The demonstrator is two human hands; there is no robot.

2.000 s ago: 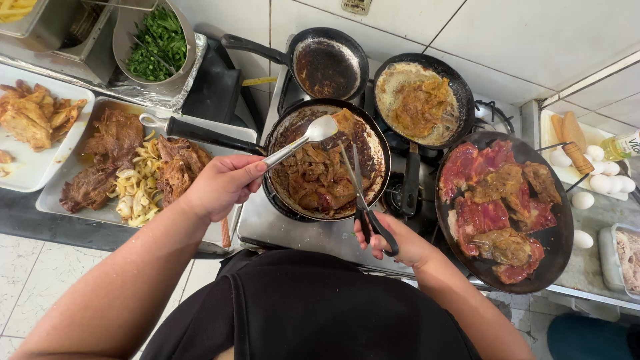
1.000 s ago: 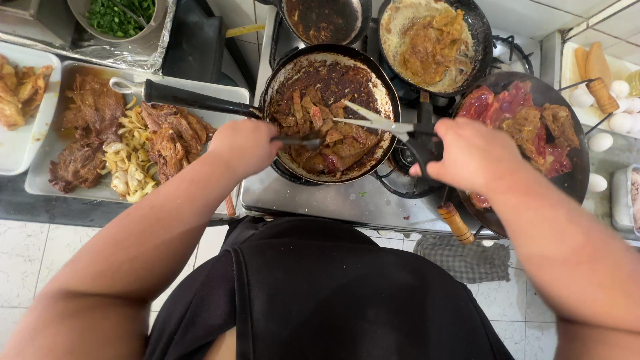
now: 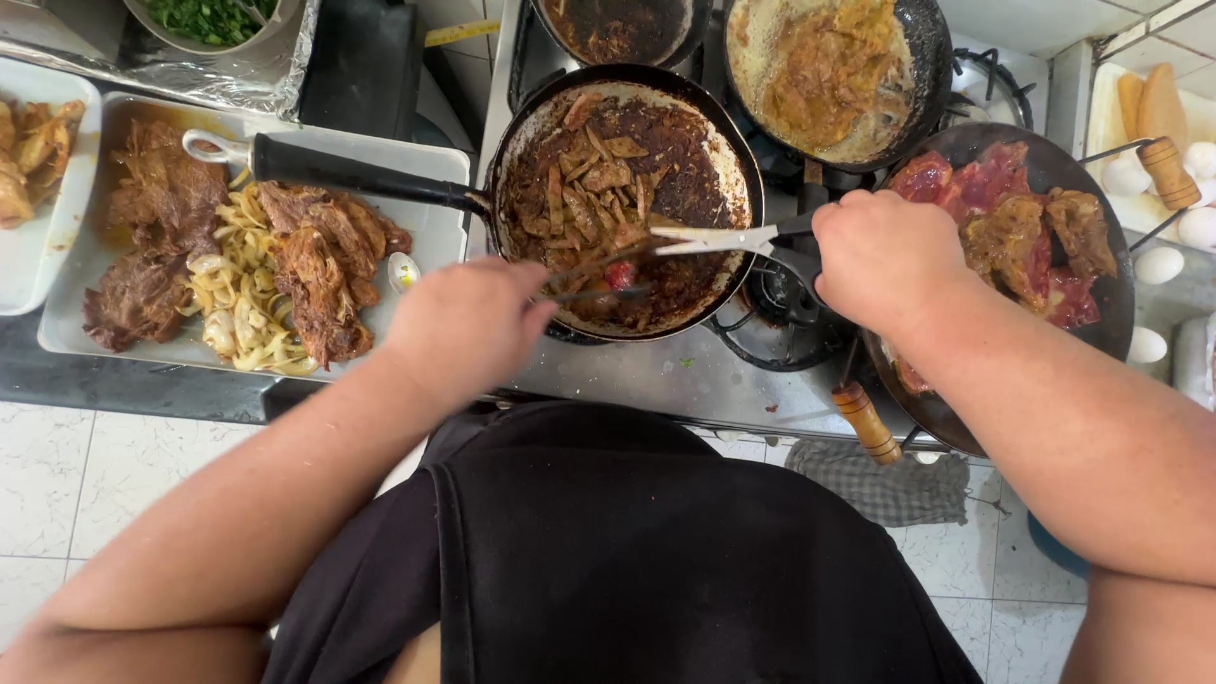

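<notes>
A black-handled frying pan point(image 3: 703, 123) holds browned meat strips point(image 3: 594, 195) over a dark crust. My left hand point(image 3: 470, 328), at its lower left rim, grips a thin, blurred metal utensil reaching into the pan; its exact kind is unclear. My right hand point(image 3: 888, 256) holds black-handled kitchen scissors point(image 3: 717, 239) at the right rim, blades parted over the meat. A small red piece point(image 3: 620, 275) lies near the utensil's end. Beside my left hand, a spoon bowl point(image 3: 403, 273) shows over the tray; whether it lies there is unclear.
Left: a plastic tray point(image 3: 442, 171) of meat and onions, and a white tray point(image 3: 71, 256). Behind: a second frying pan point(image 3: 926, 71) with orange-brown food. Right: a wide pan point(image 3: 1107, 285) of red and browned meat, wooden handles point(image 3: 866, 423), and loose eggs point(image 3: 1159, 265).
My left hand has turned over, its utensil now low in the pan. My right hand has risen to the right rim, and the scissors have swung from upright to pointing left.
</notes>
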